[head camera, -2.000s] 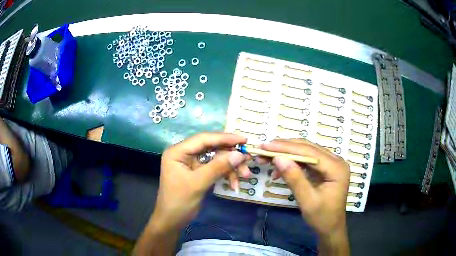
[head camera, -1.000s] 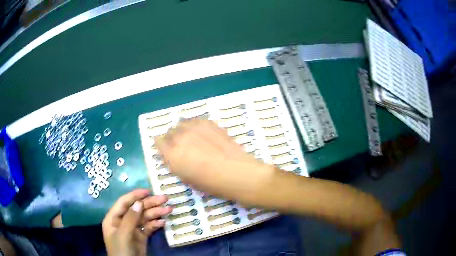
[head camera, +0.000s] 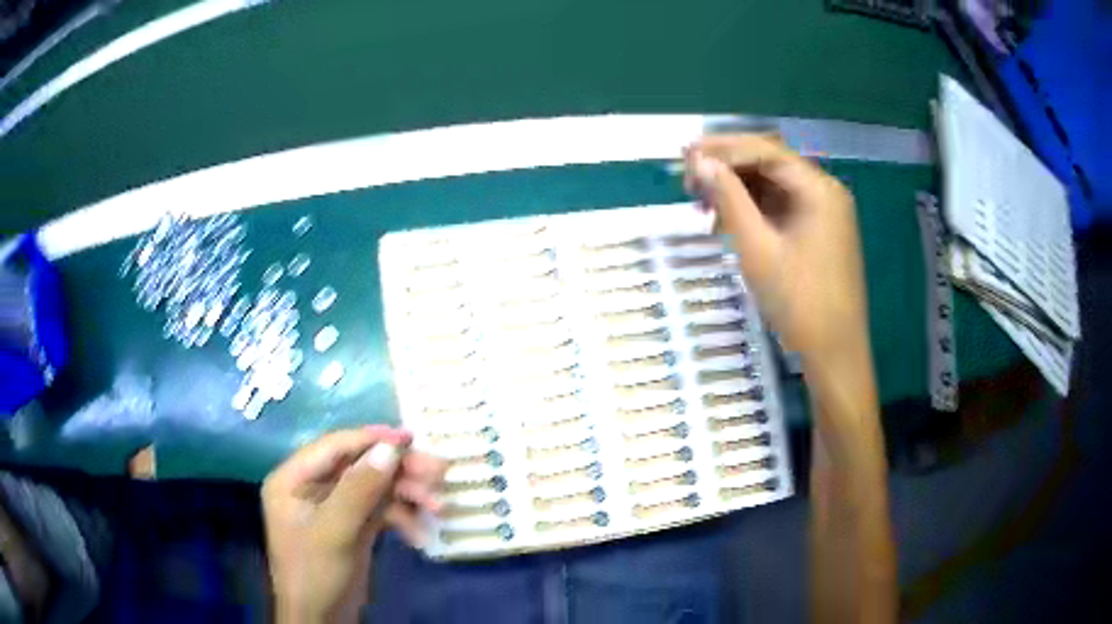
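The white slotted tray (head camera: 634, 531) lies in front of me, with four columns of tan keyhole slots and small dark round parts at many wide slot ends. My left hand (head camera: 348, 506) is at its lower left edge, fingers curled and blurred; whether it holds anything cannot be told. My right hand (head camera: 780, 226) is raised over the tray's upper right corner, thumb and fingertips close together. A faint tan bit shows at its fingertips, too blurred to name. The metal strip fixtures beside the tray are mostly hidden behind this hand and forearm.
A loose pile of small silver rings (head camera: 189, 274) lies on the green bench at left. A blue bin (head camera: 46, 311) is at the left edge. A narrow metal strip (head camera: 940, 317) and stacked white slotted boards (head camera: 1006, 207) are at right. A pale rail (head camera: 488, 149) runs behind.
My right hand has moved from over the tray's upper left to beyond its upper right corner. My left hand stays by the tray's left edge. The view has shifted slightly.
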